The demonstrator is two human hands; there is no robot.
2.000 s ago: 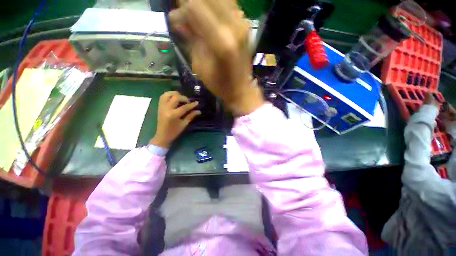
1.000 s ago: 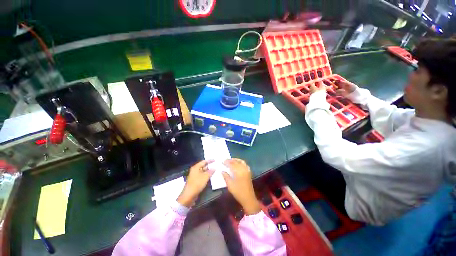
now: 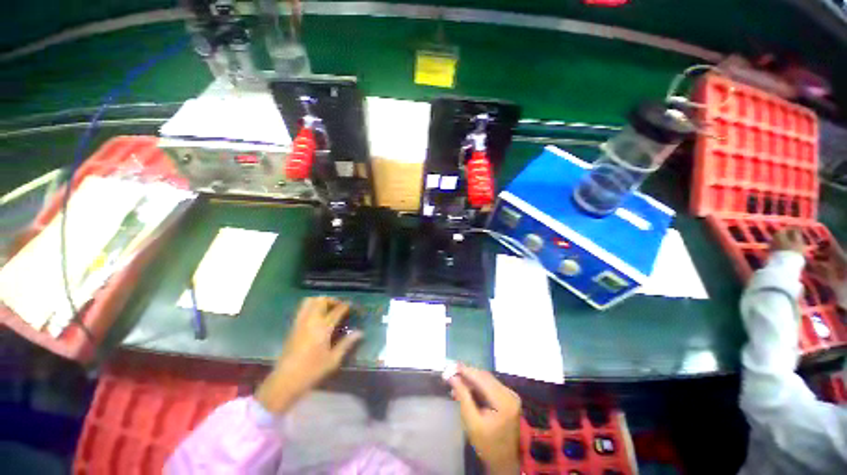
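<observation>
My left hand (image 3: 314, 348) is at the bench edge with its fingers around a small black watch body (image 3: 344, 328), which is partly hidden by the fingers. My right hand (image 3: 487, 408) is at the front edge of the bench, right of the taped white sheet (image 3: 415, 332). Its thumb and forefinger pinch a small whitish piece (image 3: 451, 372), too small to identify. Two black toggle-clamp fixtures, the left one (image 3: 345, 250) and the right one (image 3: 449, 260), stand behind, each with a red handle raised on its upright plate.
A blue control box (image 3: 580, 232) bears a clear cylinder (image 3: 618, 167). A loose white sheet (image 3: 526, 315) lies before it. A red-orange tray with black pieces (image 3: 571, 436) is below the edge at right. A neighbouring worker's sleeve (image 3: 775, 325) is at far right. A document tray (image 3: 88, 334) is at left.
The view has turned back left. My hands have parted from the loose white sheet. My left hand has moved to the black watch body; my right now pinches a small whitish piece near the edge.
</observation>
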